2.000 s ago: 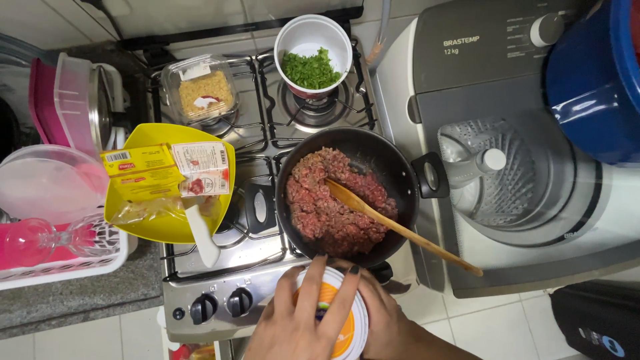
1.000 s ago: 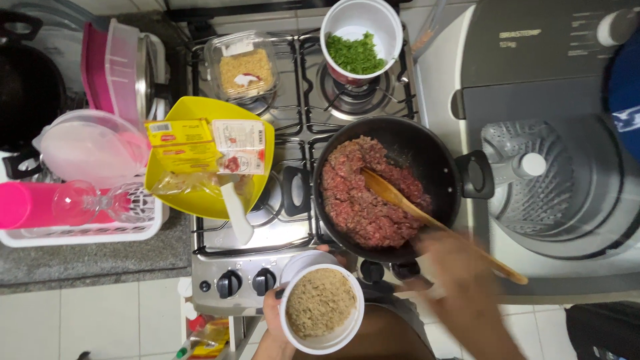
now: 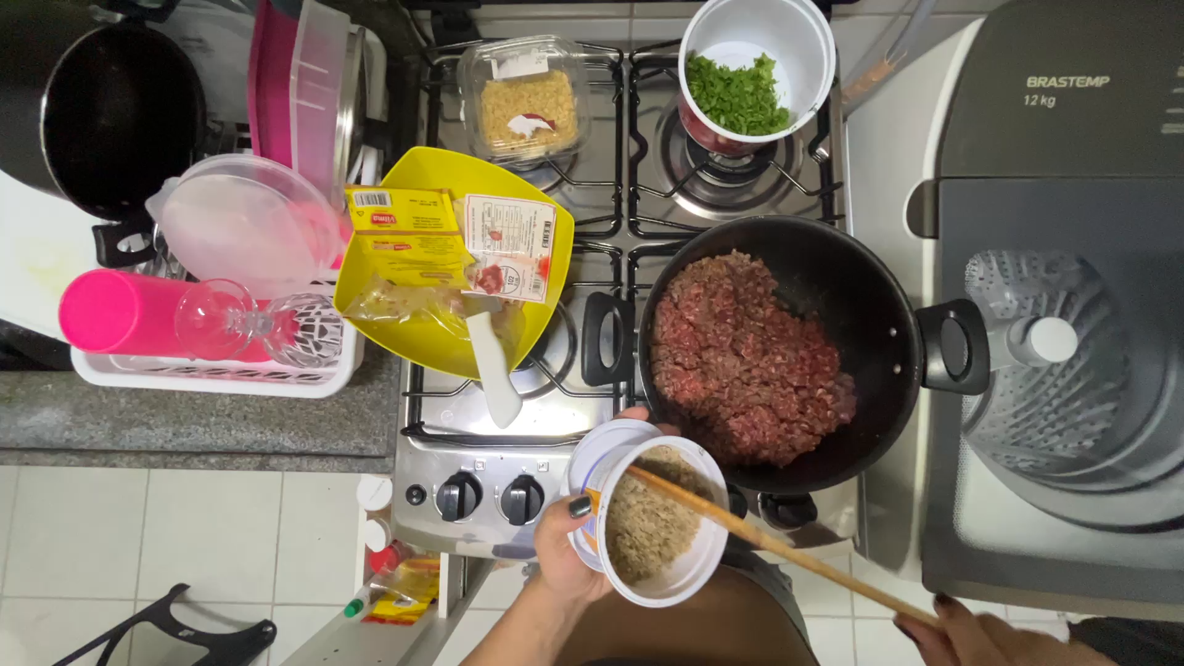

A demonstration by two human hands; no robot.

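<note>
My left hand (image 3: 573, 550) holds a white plastic tub (image 3: 680, 592) and its round lid (image 3: 592, 453) below the pot. Coarse beige-brown seasoning (image 3: 647, 532) fills part of the tub. My right hand (image 3: 971, 634), at the lower right, grips the end of a wooden spoon (image 3: 814, 560), whose other end dips into the seasoning. Ground meat (image 3: 749, 361), partly browned, lies in a black two-handled pot (image 3: 874, 277) on the stove. Behind it stands a white tub (image 3: 805, 46) of chopped green herbs (image 3: 735, 92).
A yellow bowl (image 3: 416, 171) with packets and a white-handled utensil (image 3: 495, 375) sits on the stove's left, near a clear container (image 3: 569, 139) of minced food. A dish rack (image 3: 222, 381) with plastic ware stands left. The washing machine (image 3: 1045, 213) is right, its lid showing the drum.
The wooden spoon, in the pot in both earlier frames, is now in my right hand with its end in the tub. The tub was closed at first and open one second ago.
</note>
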